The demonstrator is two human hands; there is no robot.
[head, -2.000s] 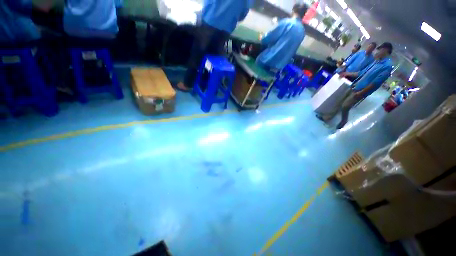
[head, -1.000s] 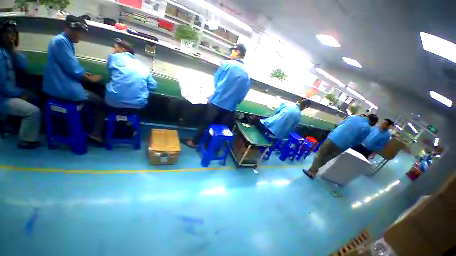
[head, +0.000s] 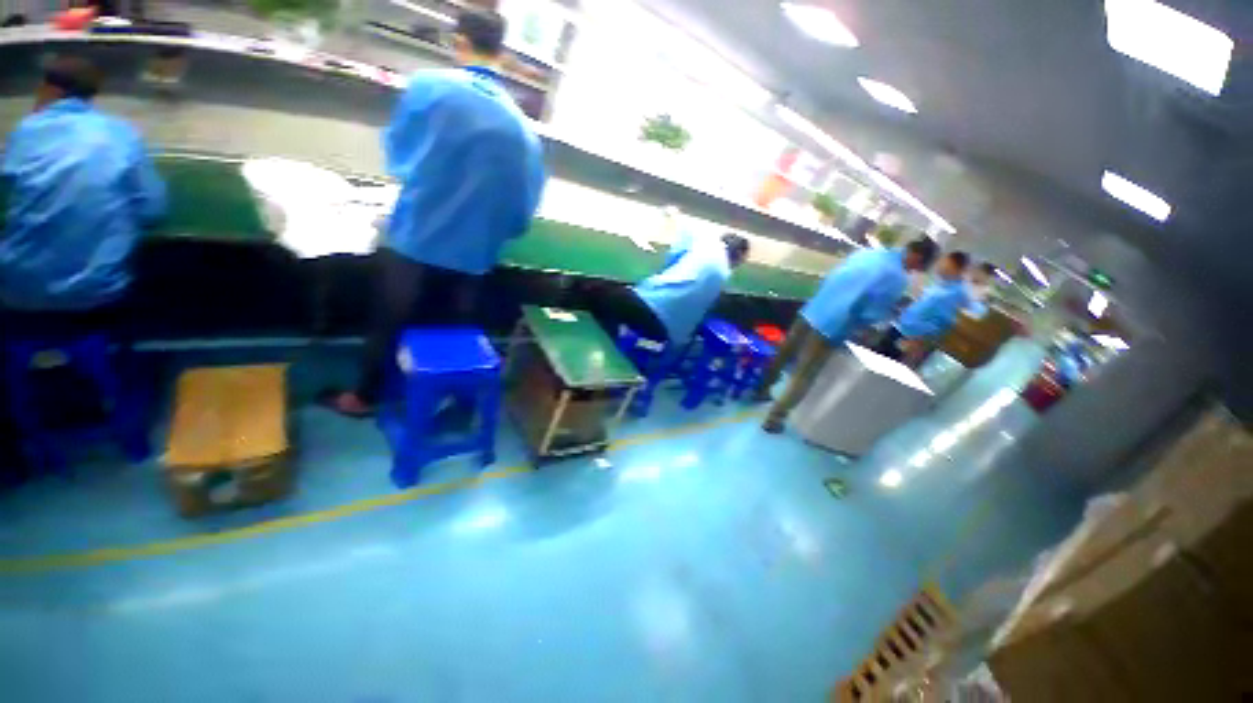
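Neither of my hands is in the picture. Nearest on the right, brown cartons (head: 1134, 591) in clear stretch wrap stand blurred, with a slatted tan piece (head: 900, 646) low beside them. A brown carton (head: 228, 423) sits on the blue floor at the left, close to the line. A blue plastic stool (head: 445, 385) stands right of it, then a small green-topped table (head: 580, 346) with metal legs. A white carton (head: 863, 401) is on the floor further off, with a person bending behind it.
A yellow lane line (head: 330, 516) runs along the green line (head: 206, 199). One person in blue (head: 460, 172) stands at the line; others sit on stools. More blue stools (head: 715, 360) and bent-over people are further along on the right.
The view has moved forward and turned. The brown carton, stool and small table look nearer and further left. The wrapped cartons show more than one second ago. The person by the white carton is still bent.
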